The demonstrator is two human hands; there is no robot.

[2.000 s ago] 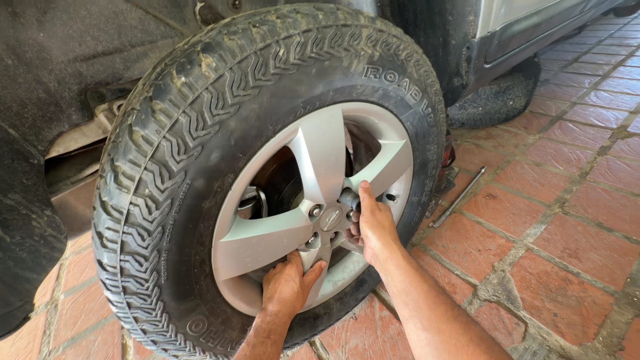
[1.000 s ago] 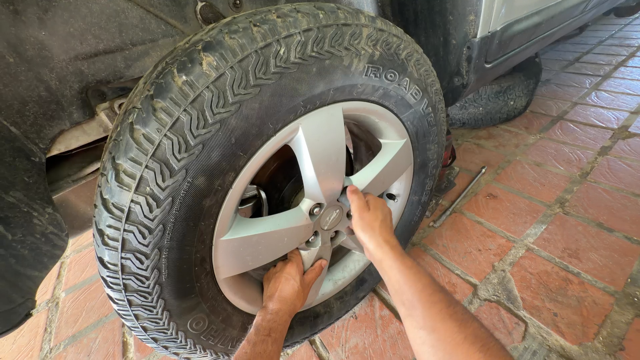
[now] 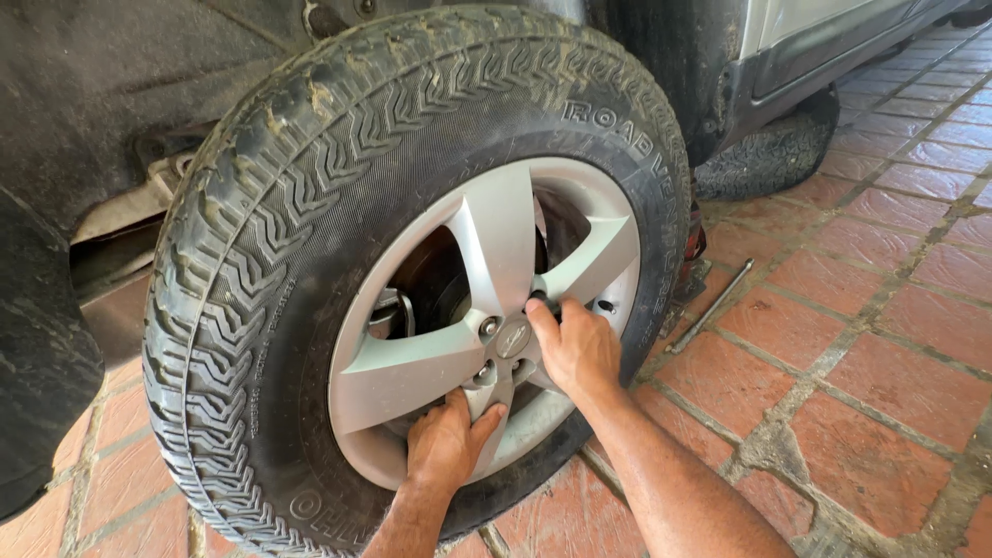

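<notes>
A car wheel with a silver five-spoke alloy rim (image 3: 411, 372) and a black all-terrain tire (image 3: 256, 310) stands upright in the wheel well. My left hand (image 3: 449, 438) grips the lower spoke, thumb on its face and fingers partly hidden behind it. At the upper right of the center cap (image 3: 513, 339), my right hand (image 3: 577, 345) holds a small dark cylindrical piece (image 3: 536, 295), perhaps a socket, at a lug hole; the fingers cover most of it. One lug nut (image 3: 489, 326) shows left of the cap. Behind the spokes a brake disc is partly visible.
A metal bar (image 3: 711, 306) lies on the red tile floor (image 3: 868, 395) right of the wheel. Behind the tire's right edge is a partly hidden red object (image 3: 694, 240). Another tire (image 3: 767, 159) lies under the car's side sill (image 3: 814, 85). Dark fender lining (image 3: 116, 77) surrounds the wheel at left.
My right hand has shifted from the right-hand lug hole, with the dark piece, to the upper one beside the center cap. My left hand stays on the lower spoke.
</notes>
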